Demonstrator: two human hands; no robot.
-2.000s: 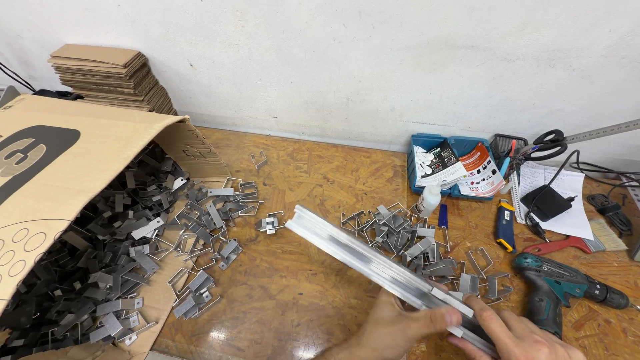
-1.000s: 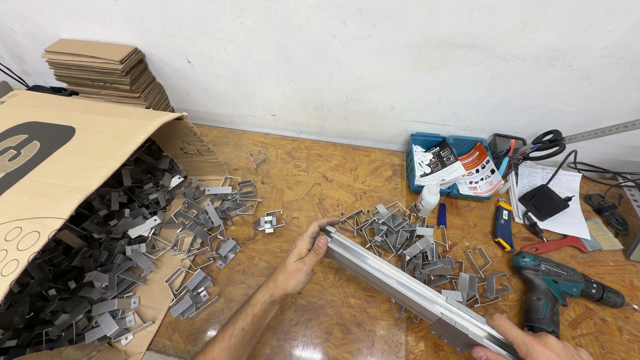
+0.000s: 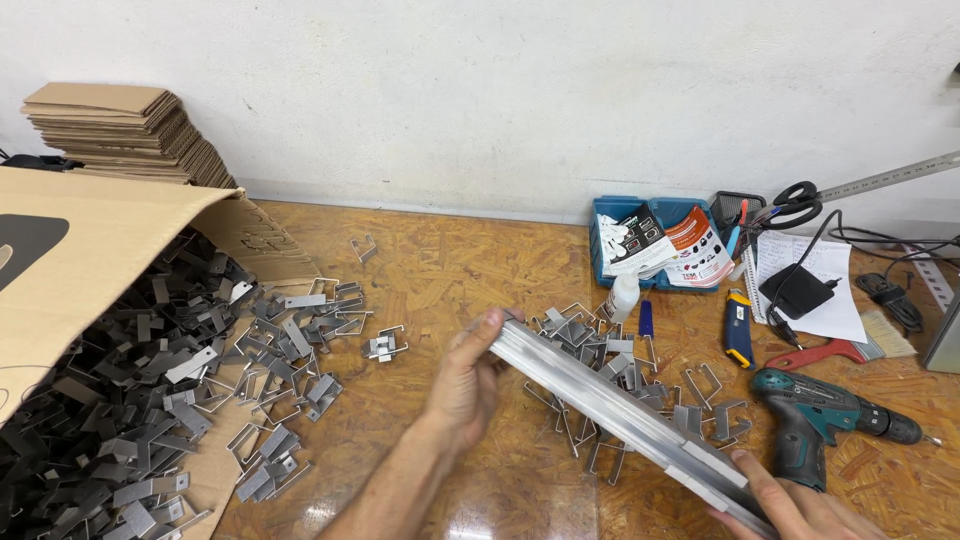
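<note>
Across the lower middle, a long aluminium profile (image 3: 600,390) slants from upper left to lower right, held above the chipboard bench. My left hand (image 3: 469,375) grips its upper-left end, thumb on top. Near the lower-right end, my right hand (image 3: 787,499) holds it with the fingers along its edge; part of that hand is out of view. Small metal plates (image 3: 712,459) sit on the profile close to my right fingers. Behind and beneath the profile lies a pile of bent metal clips (image 3: 574,330), partly hidden by it. One separate clip assembly (image 3: 383,344) lies left of my left hand.
An open cardboard box (image 3: 112,225) spills many metal clips (image 3: 135,360) at left, before stacked cardboard (image 3: 112,127). At right are a cordless drill (image 3: 817,412), a utility knife (image 3: 739,328), a brush (image 3: 847,351), a small bottle (image 3: 622,298), scissors (image 3: 796,204) and a blue bin (image 3: 600,259).
Two seconds ago both hands were near the profile's lower-right end; my left hand now grips its upper-left end. Since one second ago, the profile has turned, showing its grooved face.
</note>
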